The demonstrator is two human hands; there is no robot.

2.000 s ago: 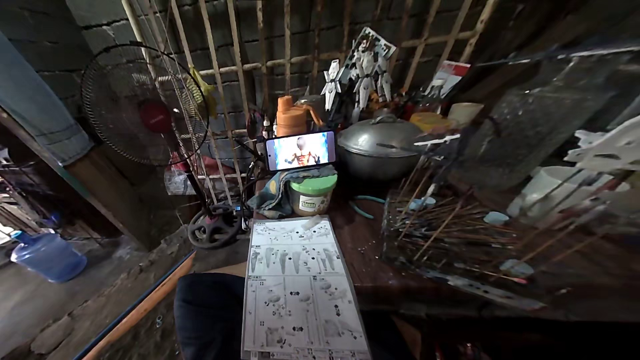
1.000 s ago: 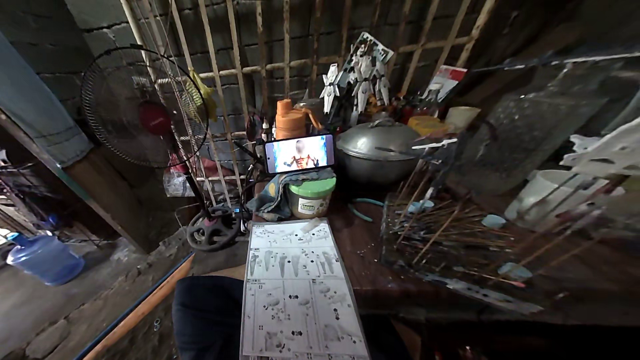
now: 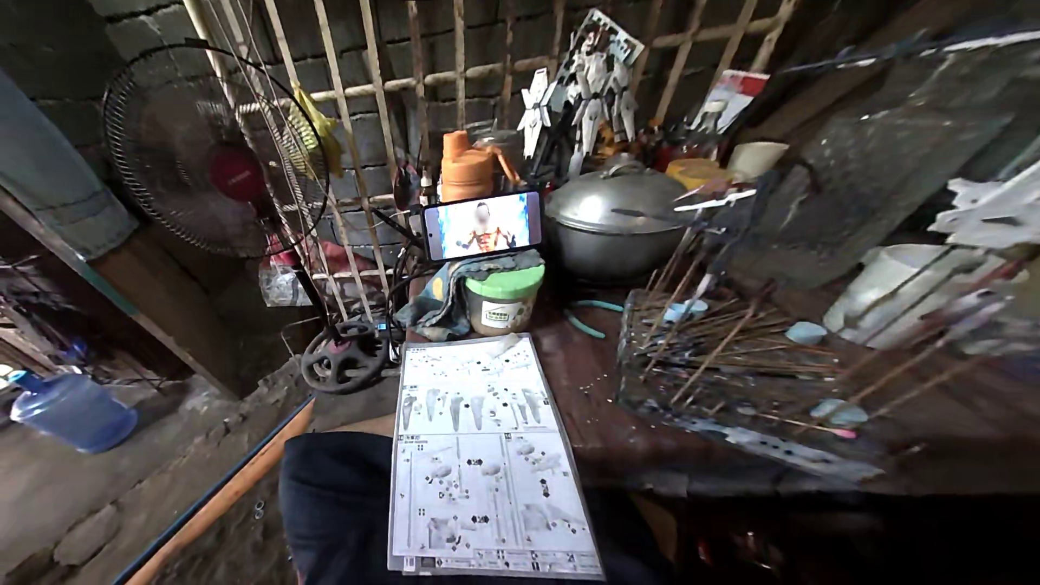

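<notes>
Neither my left hand nor my right hand shows in the head view. A printed model-kit instruction sheet (image 3: 487, 487) with assembly drawings lies over my dark-clothed lap and the table's edge. Just beyond it stands a tub with a green lid (image 3: 505, 284), a patterned cloth (image 3: 435, 302) beside it. A smartphone (image 3: 483, 225) showing a picture leans upright above the tub. Teal-handled pliers, or a similar tool (image 3: 587, 325), rest on the brown table (image 3: 581, 390). White robot model figures (image 3: 597, 93) stand at the back, behind a lidded metal pot (image 3: 621, 223).
At the right, many thin wooden sticks (image 3: 731, 357) lie on a rack, some holding small painted parts, near a white bucket (image 3: 881, 292). An orange jug (image 3: 466, 171) stands behind the phone. A standing fan (image 3: 236, 171) and a blue water bottle (image 3: 77, 410) are at the left.
</notes>
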